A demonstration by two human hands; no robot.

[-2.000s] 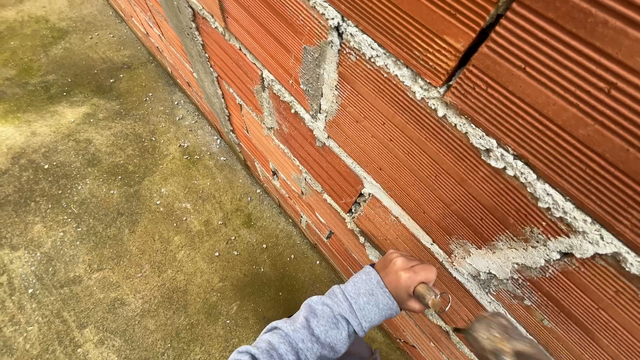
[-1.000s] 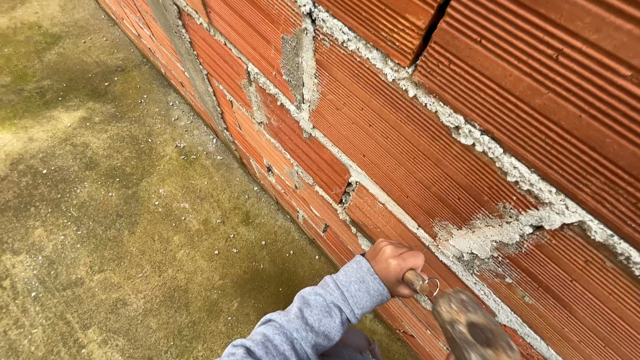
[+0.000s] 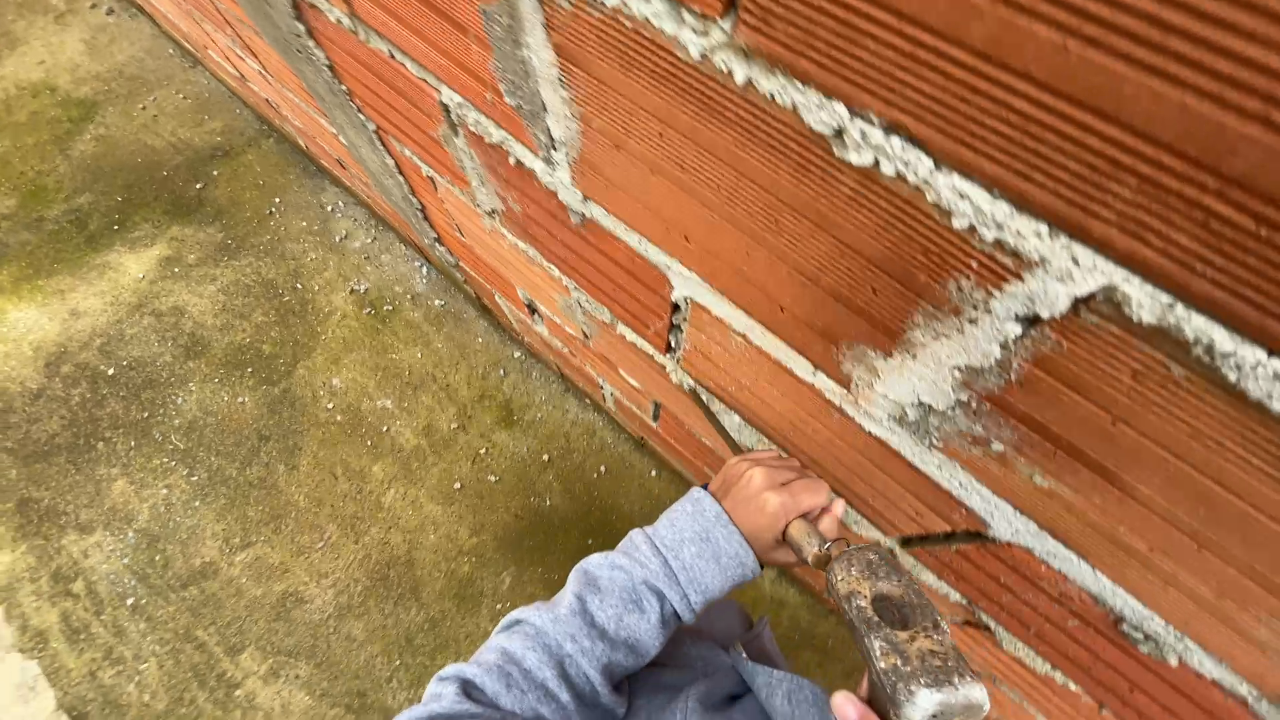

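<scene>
My left hand [image 3: 775, 505], in a grey sleeve, is closed around a chisel with a worn wooden handle [image 3: 808, 543]. The chisel's thin metal shank [image 3: 718, 422] runs up from the fist along a mortar joint [image 3: 735, 418] of the hollow clay brick wall [image 3: 740, 220]. A heavy, worn hammer head [image 3: 895, 625] is close to the handle's butt end; whether they touch is unclear. Of my right hand [image 3: 852, 705], only a bit of finger shows at the bottom edge, beside the hammer; its grip is mostly hidden.
The ribbed brick wall fills the right side, with rough grey mortar [image 3: 960, 350] in its joints and a small gap [image 3: 677, 325] between two bricks. A mossy concrete floor [image 3: 300, 450] with scattered crumbs [image 3: 375, 290] lies along the wall's foot at the left.
The hammer head shows more fully than before, and part of my right hand has come into view at the bottom. My left hand has kept its hold on the chisel.
</scene>
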